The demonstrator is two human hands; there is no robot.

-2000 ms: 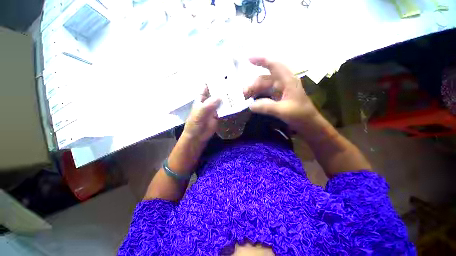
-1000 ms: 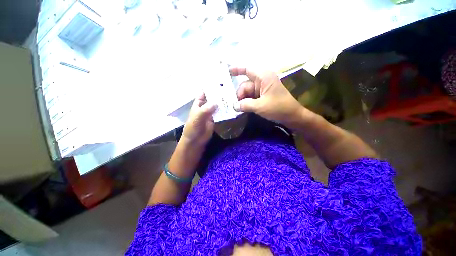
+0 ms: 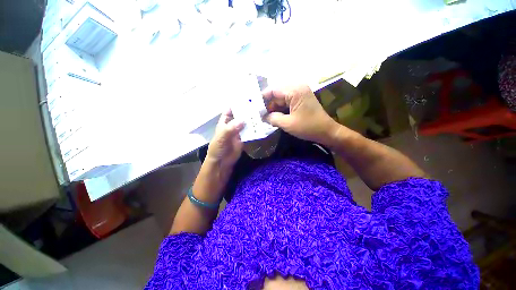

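Observation:
A white retail box (image 3: 252, 113) with small dark print and a small dark spot is held upright over the table's front edge, partly washed out by glare. My left hand (image 3: 227, 139) grips its left side, thumb on the near face. My right hand (image 3: 299, 113) is at its right edge, thumb and fingertips on the edge. Whether a small sticker is between those fingertips cannot be told.
The white table (image 3: 170, 113) is overexposed. White boxes (image 3: 91, 36) stand at the left, black cables (image 3: 274, 9) lie at the back. Yellow paper (image 3: 362, 73) is at the front edge. Red stools (image 3: 103, 212) are below left and right; a brown carton (image 3: 22, 130) is far left.
My right hand has moved left against the box, and its fingers have closed in along the edge. The box and my left hand have shifted slightly left and down.

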